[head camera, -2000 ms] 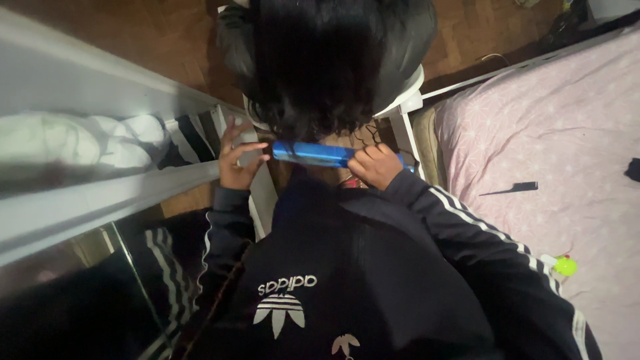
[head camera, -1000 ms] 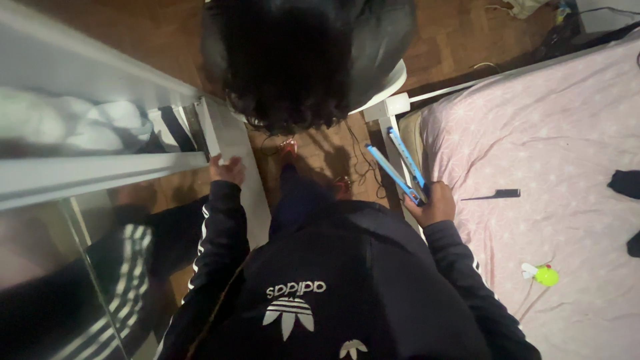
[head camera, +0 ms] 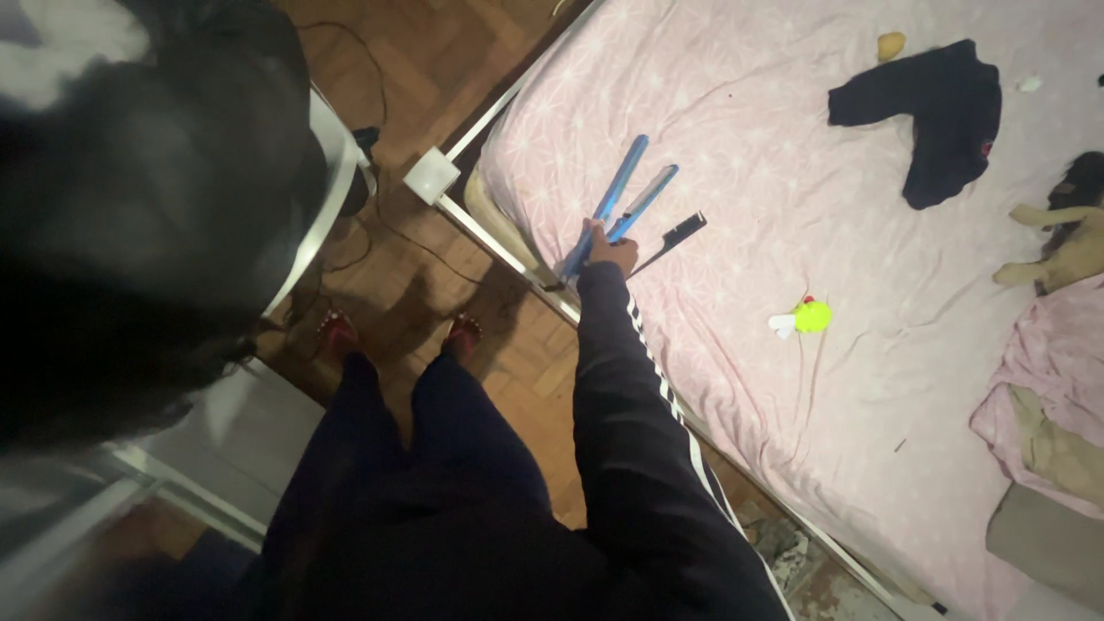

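My right hand grips a blue hair straightener near its hinged end, low over the corner of the bed. The straightener's two arms are spread apart. Just right of my hand, a black tail comb lies on the pink patterned sheet, its thin tail running toward my fingers. At the left, a person's dark hair fills much of the view, blurred and close. My left hand is out of the frame.
A white bed frame with a square corner post edges the mattress. Dark clothing and a lime-green object lie on the sheet. A black cable runs over the wooden floor beside a white chair.
My right hand has moved the straightener over the bed corner, beside the comb. My left hand, at the straightener's tip two seconds ago, has left the view. The view has swung right.
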